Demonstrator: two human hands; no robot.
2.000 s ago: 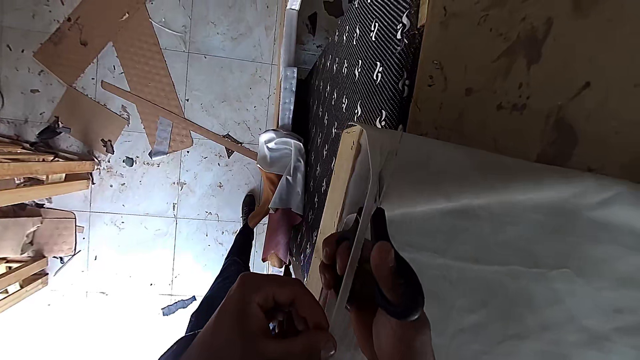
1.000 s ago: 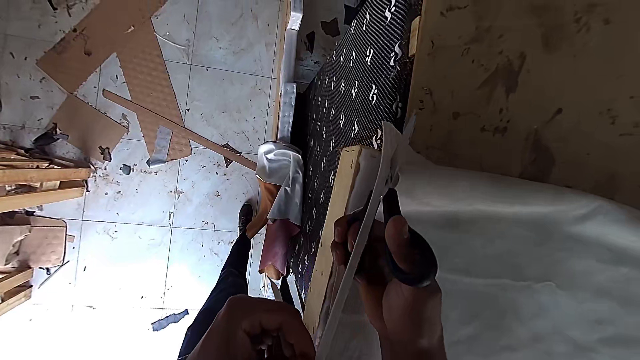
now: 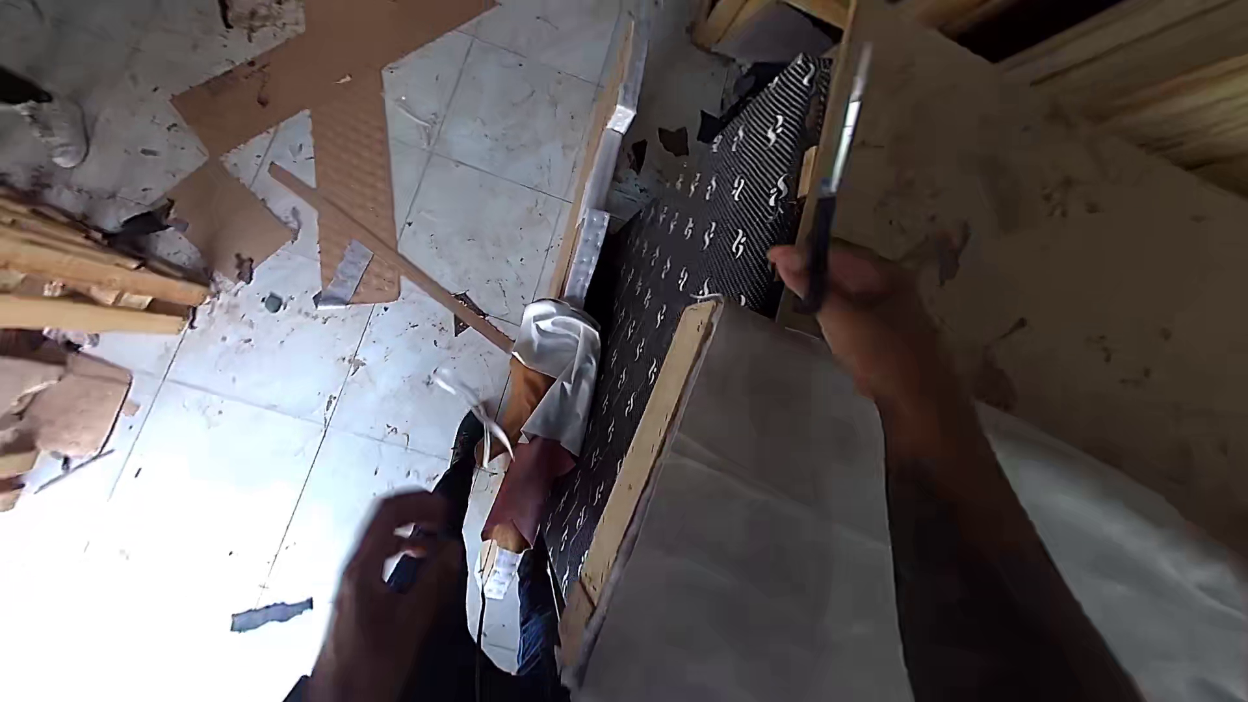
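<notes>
My right hand [image 3: 858, 292] grips a pair of scissors [image 3: 834, 190] by the dark handle, with the blades pointing up, above the far end of a wooden frame edge [image 3: 648, 448]. Pale white fabric [image 3: 770, 487] lies against that edge and stretches to the right under my forearm. My left hand [image 3: 400, 575], blurred and with curled fingers, is off to the left of the frame. Something dark blue shows between its fingers; whether it is held is unclear. A thin white strip [image 3: 478, 414] appears above that hand, apart from it.
Black patterned fabric [image 3: 682, 283] covers the surface left of the wooden edge. White, orange and maroon material [image 3: 556, 370] drapes over a narrow rail [image 3: 595, 195]. Cardboard pieces [image 3: 351, 175] and scraps lie on the tiled floor, with stacked wood [image 3: 88, 283] at the left.
My right hand has moved up and away from the wooden edge with the scissors. The white strip that stood along that edge is now off to the left. My left hand has moved left.
</notes>
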